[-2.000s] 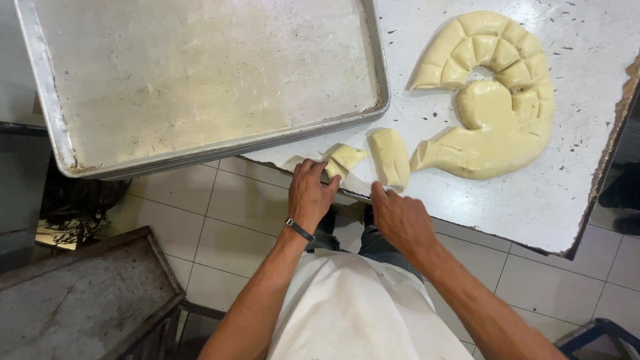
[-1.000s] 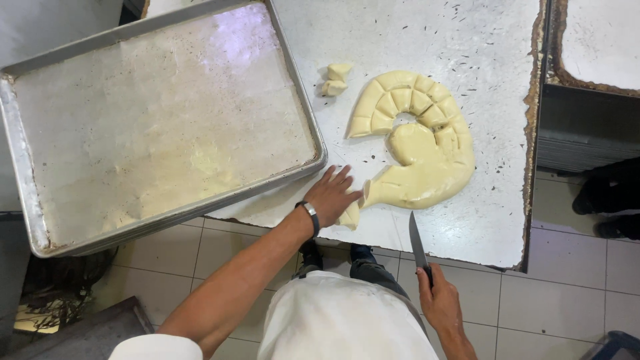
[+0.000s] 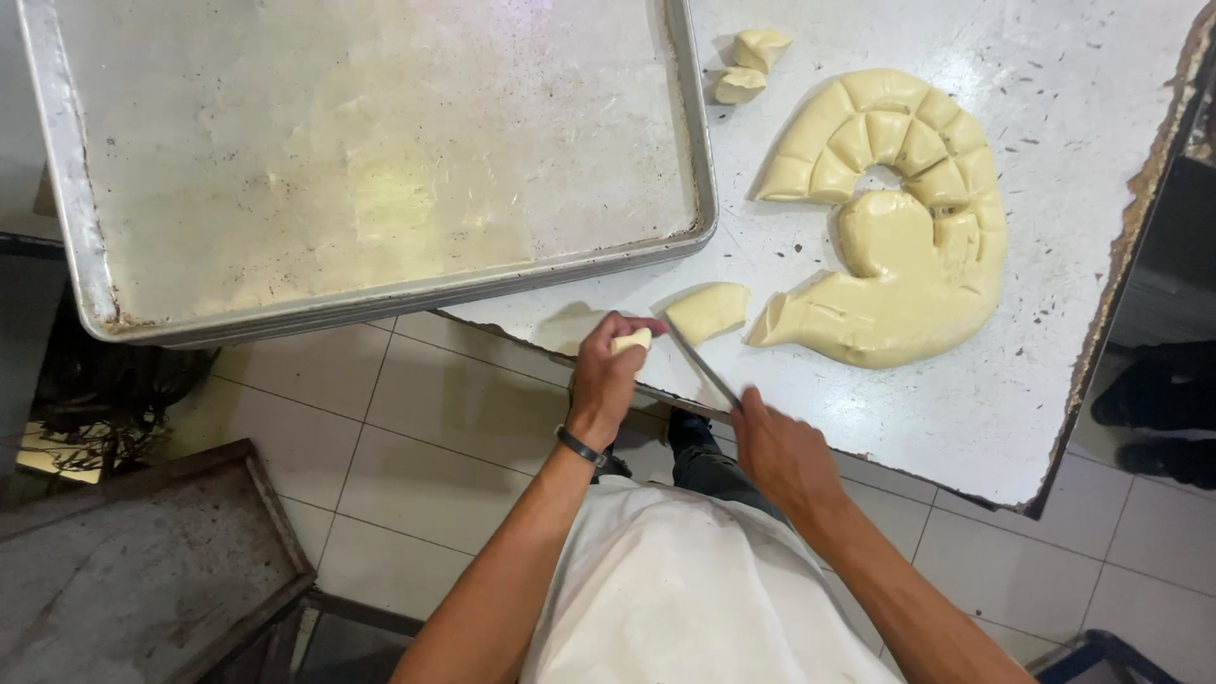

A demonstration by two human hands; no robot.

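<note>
Close to the table's front edge, my left hand [image 3: 613, 366] grips a small piece of dough [image 3: 631, 340]. My right hand [image 3: 787, 446] is closed on the handle of a knife [image 3: 705, 369]; the blade points up and left, its tip by my left fingers. A cut strip of dough [image 3: 708, 312] lies just right of the blade's tip. Beyond it, a large curled mass of smooth pale dough [image 3: 912, 318] rests on the table, its upper arc scored into segments. Two small dough pieces [image 3: 740, 85] lie together near the tray's right side.
A large metal sheet tray [image 3: 399, 171], stacked on others, covers the left of the white table [image 3: 1054, 380] and overhangs its front edge. A worn dark tray [image 3: 142, 560] stands lower left. A person's dark shoes [image 3: 1164, 389] are on the tiled floor at right.
The knife, which was off to the right of my left hand, has come back left beside it. A strip of dough now lies apart from the large mass. My left hand now holds a small piece.
</note>
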